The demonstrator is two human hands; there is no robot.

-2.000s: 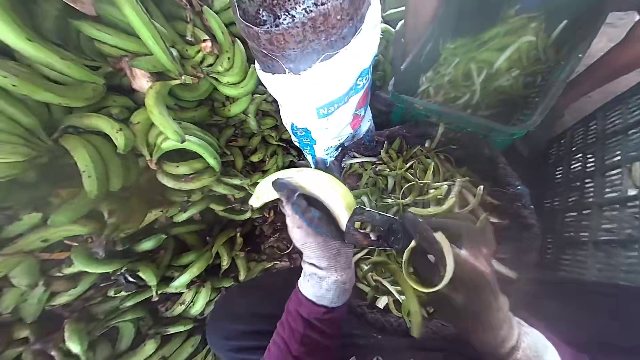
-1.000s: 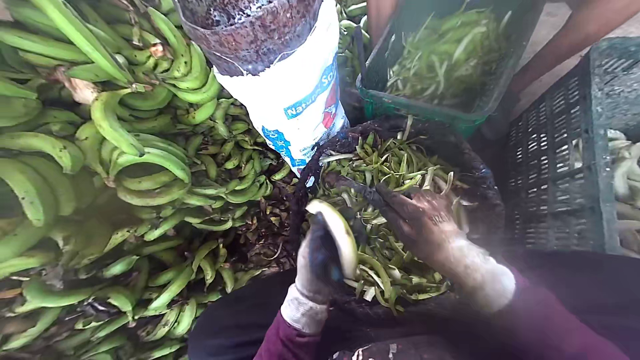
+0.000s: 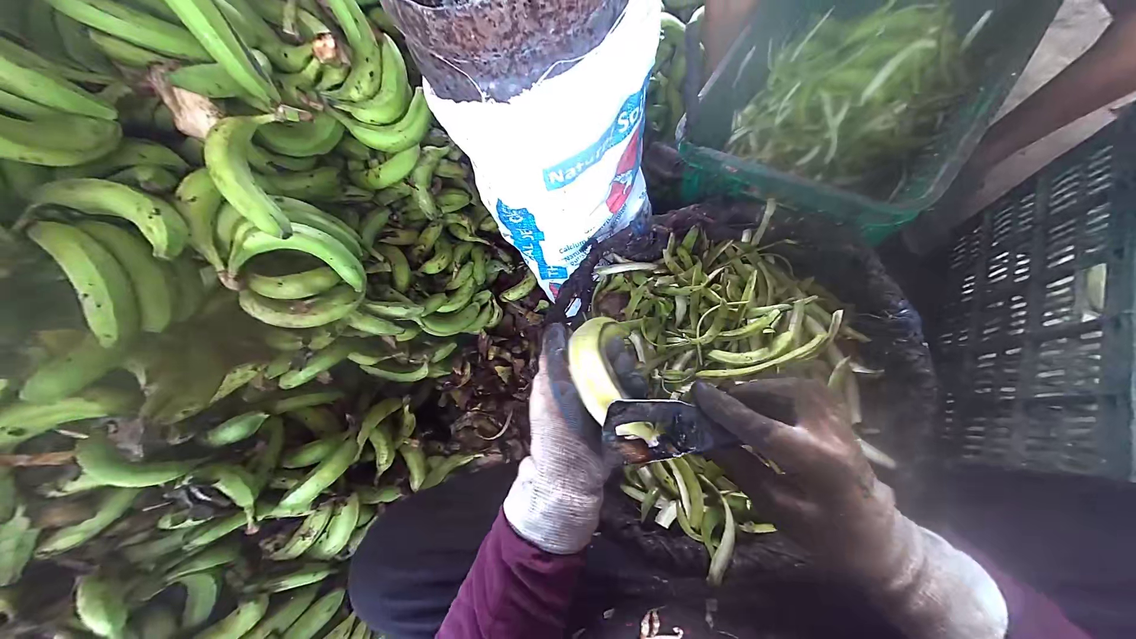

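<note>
My left hand (image 3: 568, 435), in a stained knit glove, is closed around a partly peeled green plantain (image 3: 593, 368) held upright over the peel heap. A short, wide metal blade (image 3: 657, 430), smeared with dark residue, lies against the plantain's lower end. Its handle side is in my right hand (image 3: 790, 453), also gloved, with the fingers curled around it. Beneath both hands, a round dark container (image 3: 905, 337) holds a pile of green peel strips (image 3: 737, 311). The plantain's lower tip is hidden behind the blade.
Bunches of green plantains (image 3: 302, 257) cover the left side. A rusty drum (image 3: 515, 44) wrapped in a white printed sack (image 3: 568, 169) stands beyond the container. A green crate (image 3: 781, 186) of peels is at the upper right, near another person's arm or leg (image 3: 1056, 106). A black plastic crate (image 3: 1029, 302) stands right.
My right hand, which was over the peels away from the plantain a second ago, has come back, and the blade now meets the plantain. The plantain shows a different tilt.
</note>
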